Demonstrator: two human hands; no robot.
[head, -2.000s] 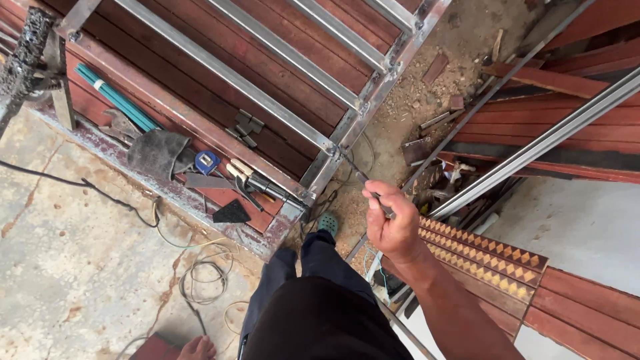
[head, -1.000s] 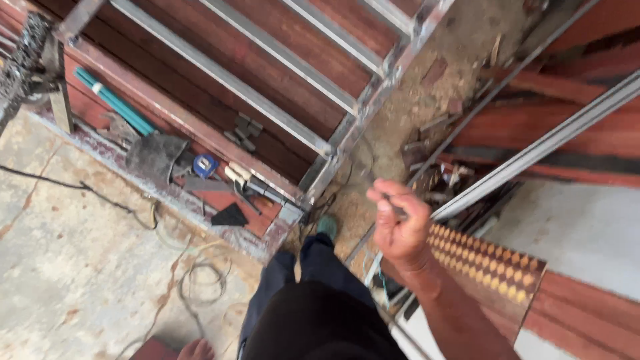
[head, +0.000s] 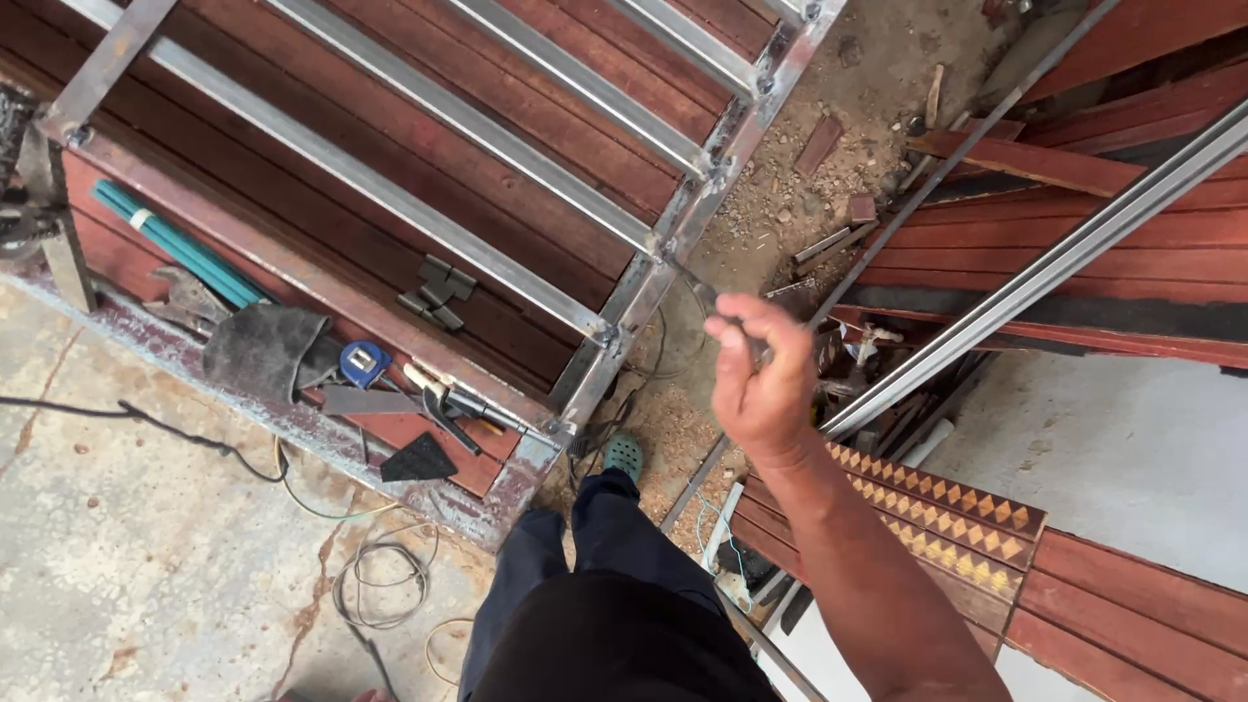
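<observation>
My right hand (head: pixel 765 375) is closed around a thin dark metal tool (head: pixel 690 283), its type unclear. The tool points up and left, its far end at or very near the weld where a bar (head: pixel 575 200) meets the side rail of the steel frame (head: pixel 639 302). Whether the tip touches the weld cannot be told. Frame bars run diagonally above reddish-brown planks (head: pixel 468 166). My left hand is not in view. Small metal pieces (head: pixel 439 291), apparently hinges, rest on the planks inside the frame.
Left of my legs, the ledge holds a blue tape measure (head: pixel 364 363), a dark grey pouch or glove (head: pixel 265 351), teal rods (head: pixel 180 244) and pliers-like tools (head: pixel 444 405). Cable (head: pixel 385 585) loops on the concrete. At right are long metal profiles (head: pixel 1033 263), stacked red boards (head: pixel 1082 234) and diamond-patterned boards (head: pixel 936 517).
My right hand has moved up along the side rail. Two seconds ago the tool pointed at the lower corner weld; now its end is at the following weld up. The view has shifted slightly.
</observation>
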